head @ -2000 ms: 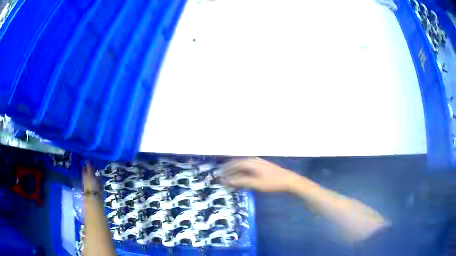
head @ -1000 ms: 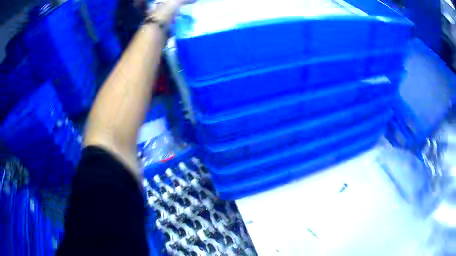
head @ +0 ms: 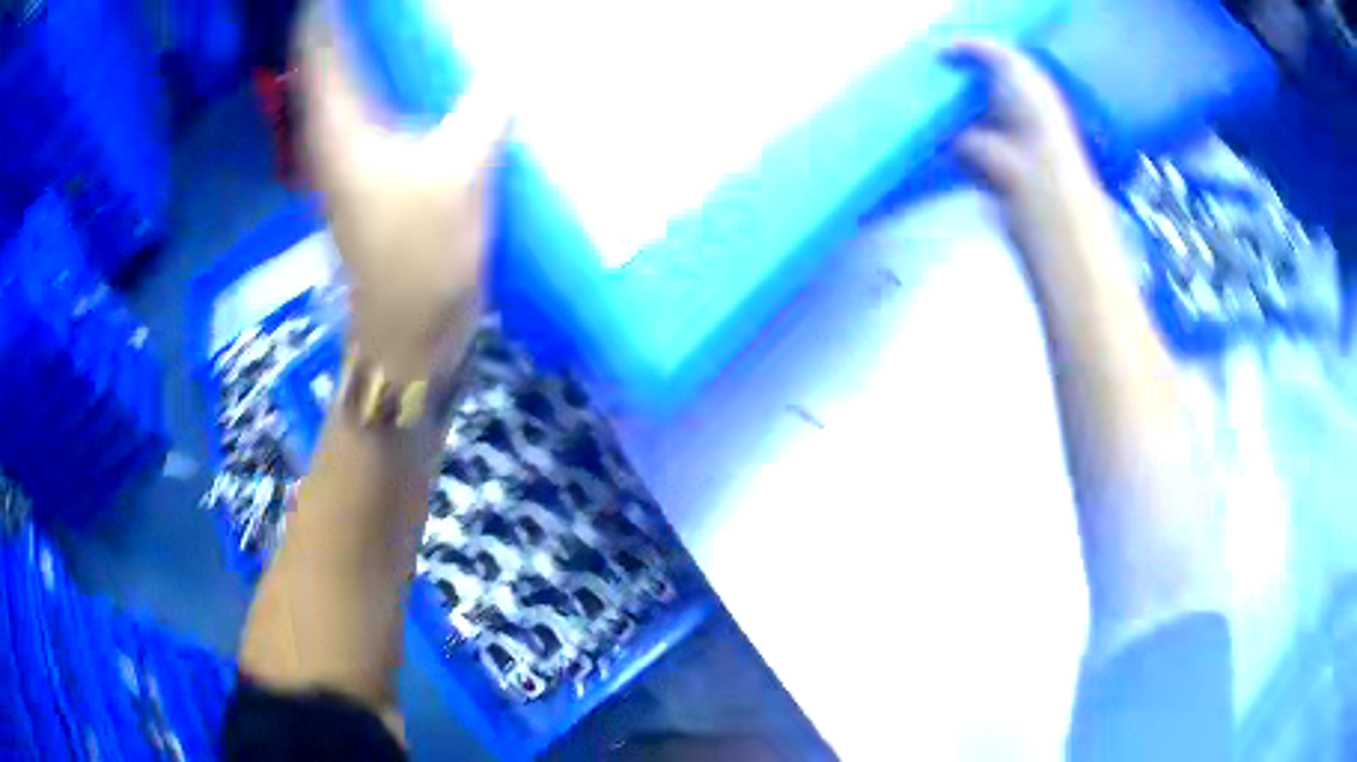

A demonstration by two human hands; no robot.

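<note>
A blue plastic tray (head: 670,320) with a bright white inside is held up over the white table, blurred, one corner pointing towards me. My left hand (head: 402,209) grips its left side; a gold-coloured band is on the wrist. My right hand (head: 1019,134) grips its right side, with the fingers at the rim. The undersides of both grips are hidden or blurred. The white table top (head: 908,551) shows below the tray with small dark marks on it.
A blue tray of white-and-black parts in rows (head: 536,521) stands low, left of the table. More parts (head: 246,432) lie beyond my left forearm. Other parts (head: 1220,238) lie at the right. Blue tray stacks (head: 90,357) stand at far left.
The view has turned. The tray stack seen over the table a second ago no longer shows as a stack; one tray is now held. My right hand has come into view on its right side.
</note>
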